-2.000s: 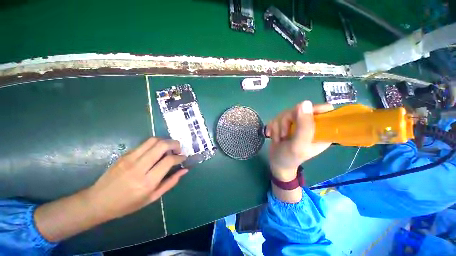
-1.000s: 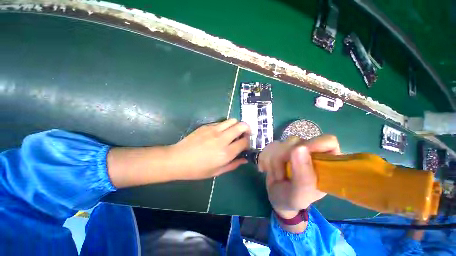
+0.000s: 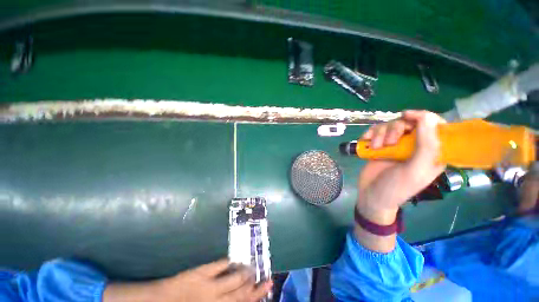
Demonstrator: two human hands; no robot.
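Observation:
The phone assembly [image 3: 249, 236], with a dark board at its top and a white-silver middle, lies at the bench's near edge. My left hand [image 3: 216, 282] is on its lower part, fingers over it and slightly blurred; the grip is partly hidden. My right hand [image 3: 402, 156] holds the orange electric screwdriver [image 3: 481, 143] raised over the bench, its dark nose pointing left. The nose touches nothing that I can see. The round screw tray [image 3: 317, 177] with tiny screws lies between the phone and my right hand.
A small white oval device [image 3: 331, 130] lies by the taped ledge [image 3: 148, 110]. Beyond the ledge, several phone assemblies [image 3: 349, 81] lie on the green belt. Silvery round parts [image 3: 477, 179] are at right, near another person's hand [image 3: 528, 191] and blue sleeve.
The phone assembly and my left hand are now at the bench's near edge, lower in view. My right hand has lifted the screwdriver away from the phone, up and right. The camera view has also turned.

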